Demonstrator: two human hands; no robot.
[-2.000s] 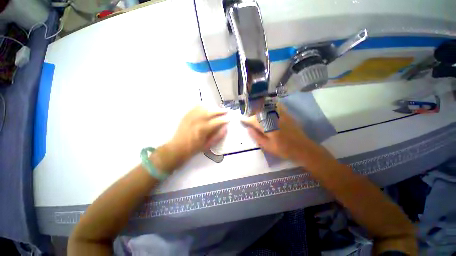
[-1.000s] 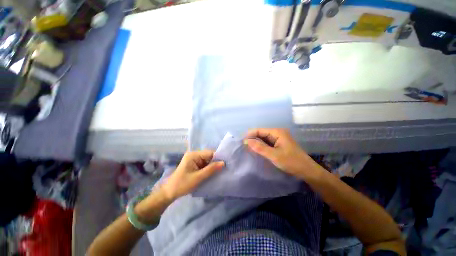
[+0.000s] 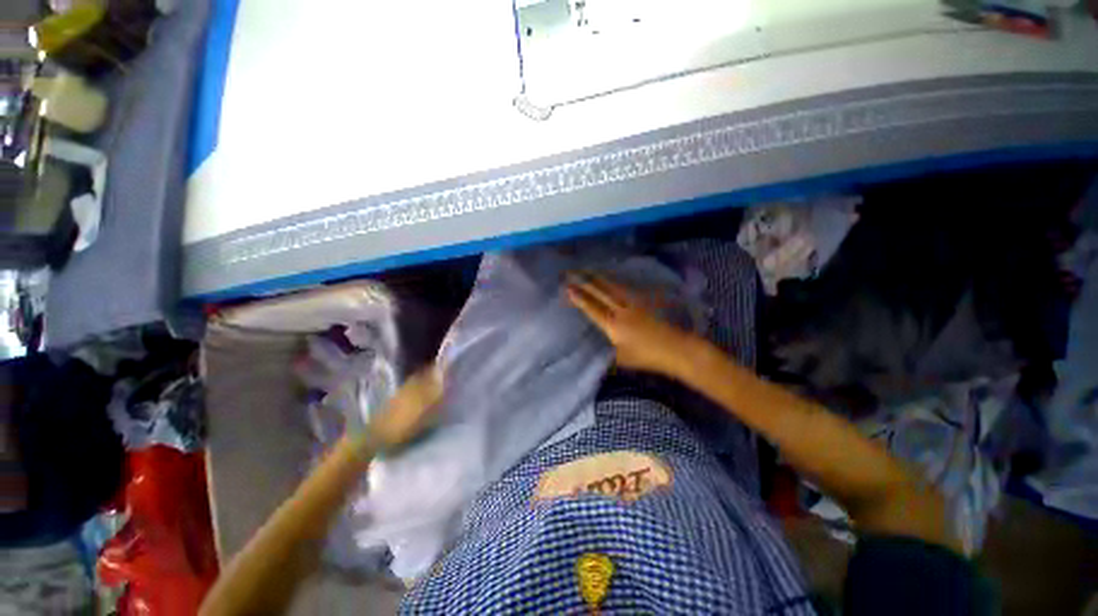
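Grey-blue garment pieces (image 3: 518, 349) lie crumpled on my lap, below the table's front edge. My right hand (image 3: 620, 323) rests on top of them with its fingers spread. My left hand (image 3: 409, 407) is blurred at the left side of the pile, beside the cloth; I cannot tell whether it grips any. The needle plate (image 3: 552, 18) shows at the top of the white sewing table (image 3: 361, 108); the machine head is out of view.
The ruler-marked front edge (image 3: 542, 181) crosses above my lap. A box-like holder (image 3: 259, 421) with pale cloth stands at left, a red bag (image 3: 157, 529) beyond it. Snips (image 3: 1005, 17) lie at upper right. Dark and grey cloth heaps (image 3: 927, 349) are at right.
The view has tilted down to my lap. The panel held open across the table edge is no longer there; both hands have moved down to the lap pile, my left hand lower and away from my right.
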